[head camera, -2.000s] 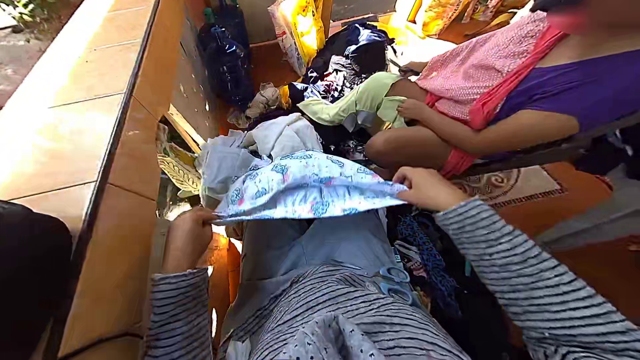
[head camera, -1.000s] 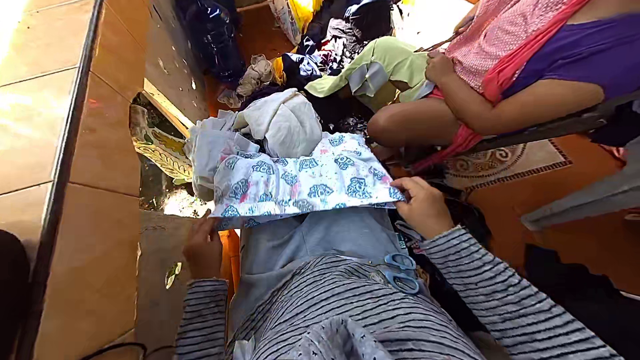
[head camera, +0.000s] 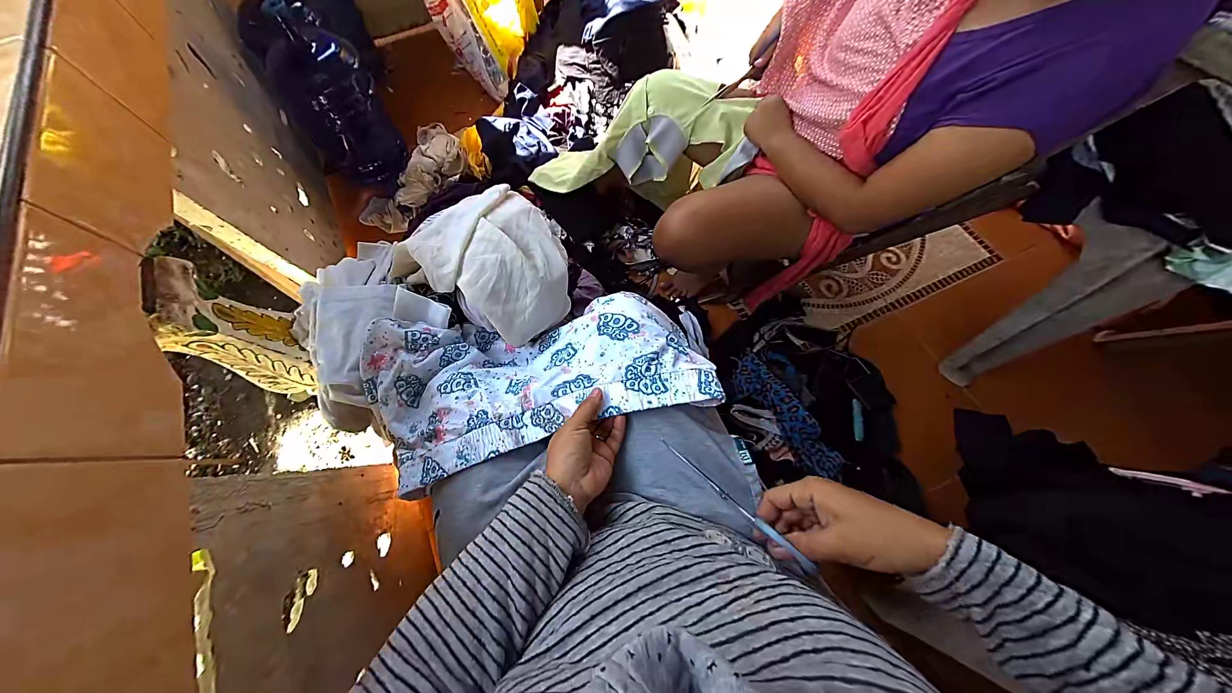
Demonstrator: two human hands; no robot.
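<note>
Across my lap lies a white cloth printed with blue and pink figures point(head camera: 539, 385), its near edge a folded band. My left hand point(head camera: 585, 450) pinches that band near its middle, thumb on top. Over my right thigh, my right hand point(head camera: 818, 520) has hold of blue-handled scissors point(head camera: 784, 544); their narrow blades point up and left towards the cloth and look closed. The fingers partly hide the handles. Beyond the printed cloth, a bundled white cloth point(head camera: 510, 260) rests against folded pale grey cloth point(head camera: 356, 318).
A person point(head camera: 857, 144) sits at the upper right, hands at a pale green cloth point(head camera: 664, 125). Dark clothes point(head camera: 818, 404) are heaped right of my knees. A grey chair leg point(head camera: 1059, 298) stands farther right. A tiled ledge point(head camera: 87, 385) runs along my left, and large blue bottles point(head camera: 337, 106) stand beyond.
My right hand has let go of the cloth's edge and taken the scissors that lay on my lap. My left hand has moved from the cloth's left end to the middle of its near edge.
</note>
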